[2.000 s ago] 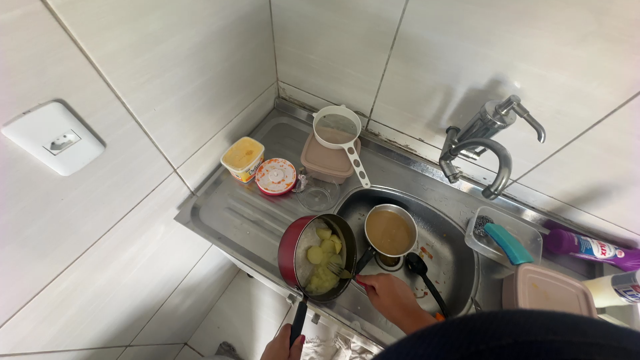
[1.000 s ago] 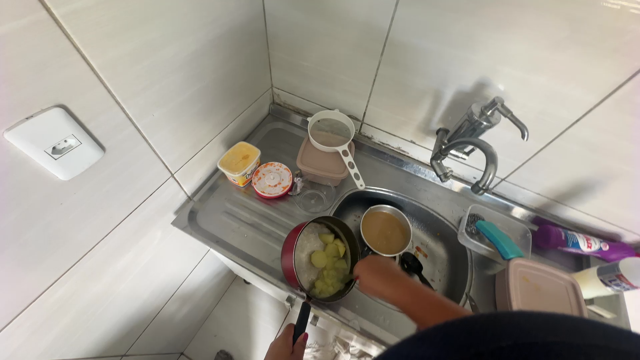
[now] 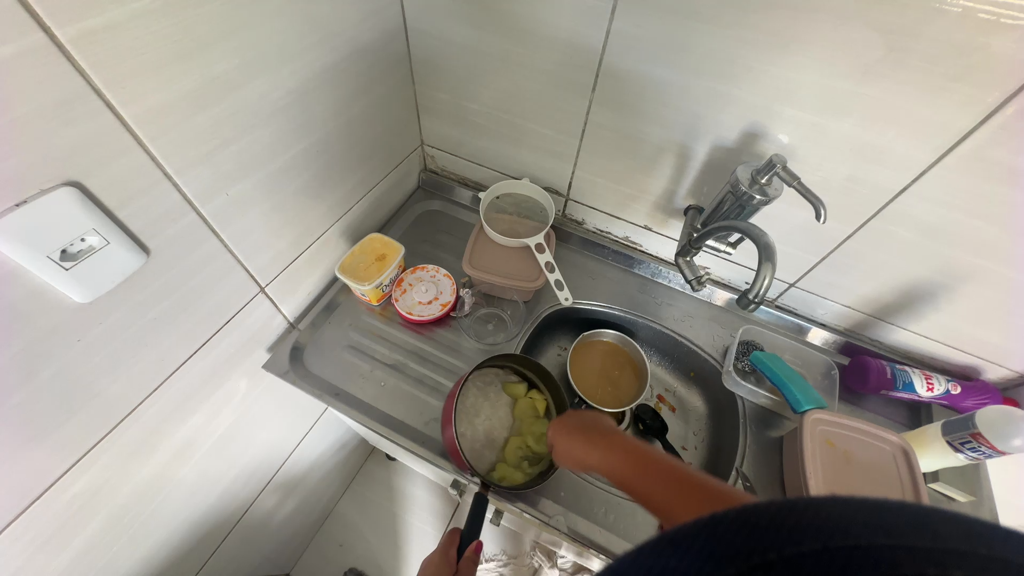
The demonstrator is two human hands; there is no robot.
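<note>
My left hand (image 3: 451,554) grips the black handle of a red saucepan (image 3: 452,436), which rests at the front edge of the steel sink's drainboard. Yellowish-green chunks of food (image 3: 526,440) lie on the pan's right side, and a pale, whitish mass (image 3: 485,416) fills the left. My right hand (image 3: 580,440), blurred, is closed at the pan's right rim; an earlier view shows a utensil in it, but now what it holds is hidden. Just beyond that hand, a metal pot of brown liquid (image 3: 608,372) stands in the sink basin, with a black spoon or ladle (image 3: 652,422) beside it.
On the drainboard stand a margarine tub (image 3: 370,260), a red-and-white round container (image 3: 425,294), a clear glass dish (image 3: 490,320) and a white strainer (image 3: 518,212) over a pink container (image 3: 504,268). A faucet (image 3: 732,232), plastic box (image 3: 780,376), purple bottle (image 3: 920,382), white bottle (image 3: 964,440) and lidded container (image 3: 856,460) are right.
The food in the pan has shifted: the pale mass now covers more of the left side, with the chunks along the right. My right hand has moved up along the pan's right rim.
</note>
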